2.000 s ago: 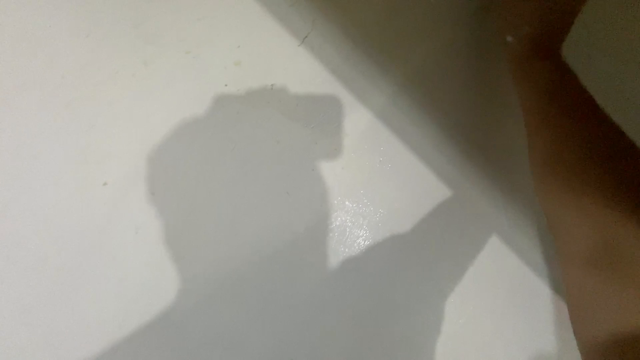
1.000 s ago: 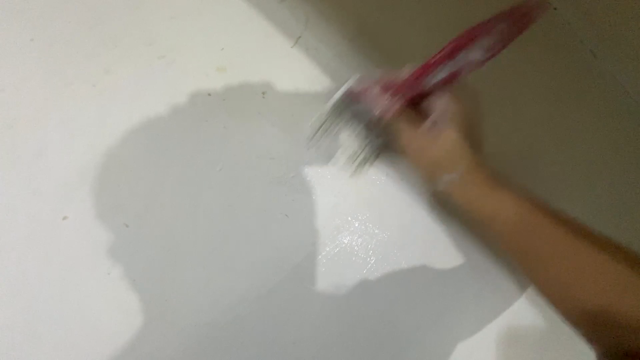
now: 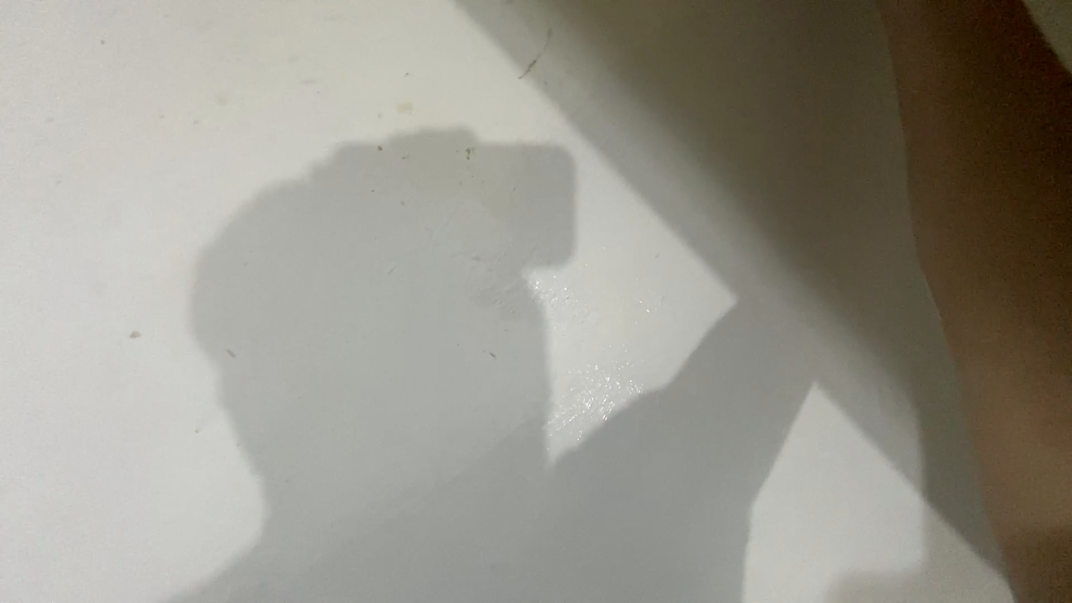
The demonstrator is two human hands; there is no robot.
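Observation:
A white painted surface (image 3: 352,402) fills most of the head view, with a wet, glistening patch (image 3: 599,398) a little right of the middle. My forearm (image 3: 988,293) runs along the right side, close to the camera. The hand on that arm lies outside the frame at the top right, so whether it holds anything is hidden. My left hand is out of view too. No paintbrush shows at this moment.
A shadow (image 3: 385,335) of a head with something boxy at its front, and of a raised arm, falls on the surface. A darker band crosses diagonally at the upper right. Small specks and a thin dark mark (image 3: 534,59) dot the white.
One second ago my right hand held a red-handled paintbrush against the surface near the upper middle. Hand and brush have since left the view, and the forearm now stands at the right edge.

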